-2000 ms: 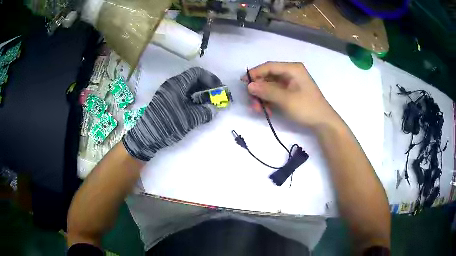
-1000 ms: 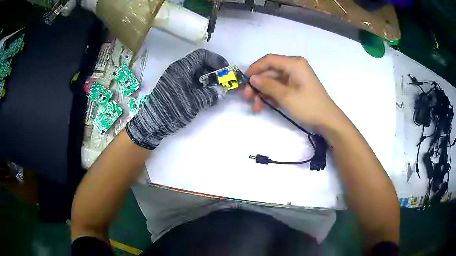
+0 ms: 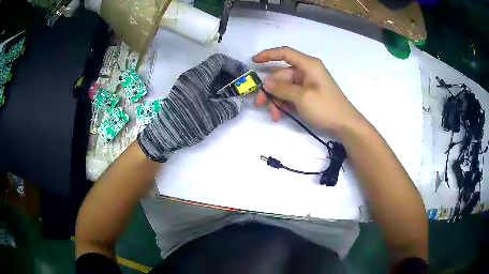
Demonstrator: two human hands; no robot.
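My left hand (image 3: 190, 107), in a grey-black striped knit glove, grips a small circuit board (image 3: 228, 92) with its yellow-and-blue transformer (image 3: 246, 84) facing up. My bare right hand (image 3: 300, 88) is at the board's right edge, blurred. Its index finger is raised; thumb and lower fingers are around the end of the black DC output cord (image 3: 295, 118). The cord's wire ends are hidden at the board. The cord runs down to a tied coil (image 3: 333, 163) on the white sheet. Its DC plug (image 3: 271, 161) lies left of the coil.
Loose green boards (image 3: 113, 124) lie on a papered strip at the left, beside a black surface (image 3: 37, 118). A tan cone (image 3: 128, 21) with a white tube (image 3: 190, 22) is at the top left. A dark thin tool (image 3: 224, 21) stands beside it. A black cord pile (image 3: 464, 128) lies right.
The cord end has come to the board's right edge. My right index finger has lifted away from the thumb. The board is tilted differently. The coil and plug have shifted on the sheet.
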